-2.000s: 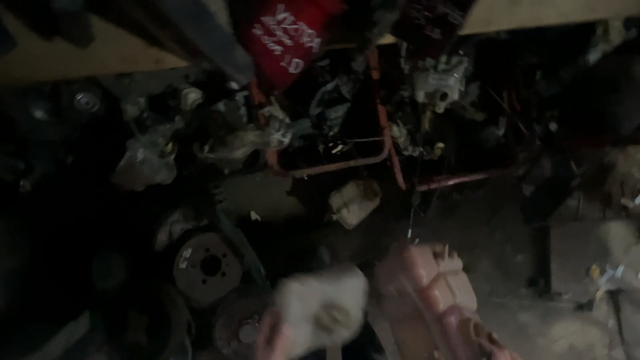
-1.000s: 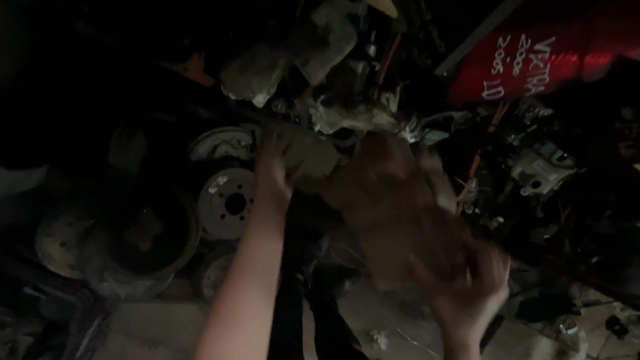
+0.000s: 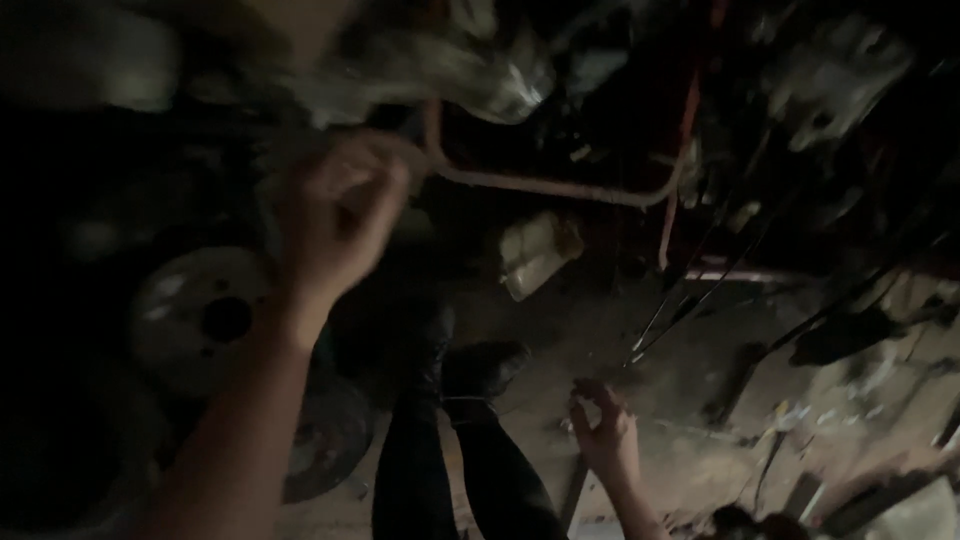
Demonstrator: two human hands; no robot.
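Observation:
My left hand (image 3: 349, 202) is raised at the left centre, its fingers curled beside a dim, blurred grey shape. Whether it holds that shape cannot be told. Lower and to the right, my right hand (image 3: 606, 424) hangs over the floor with bent fingers and a gap between thumb and fingers; nothing shows in it. A pale plastic container (image 3: 536, 255), perhaps a fluid reservoir, lies between and above the hands, below a red metal frame (image 3: 547, 186). Left of my left forearm is a round metal disc with a central hole (image 3: 176, 322), like a brake disc.
Blurred metal parts (image 3: 832, 90) crowd the top. A second round part (image 3: 326, 442) lies lower left. My dark shoes (image 3: 484, 367) stand on the floor. Thin cables (image 3: 667, 322) and scattered debris (image 3: 787, 416) are at the right, with a pale object (image 3: 919, 514) in the lower corner.
The large brownish object at my right hand one second ago no longer shows there. That hand is now lower, with its fingers apart. The view has shifted.

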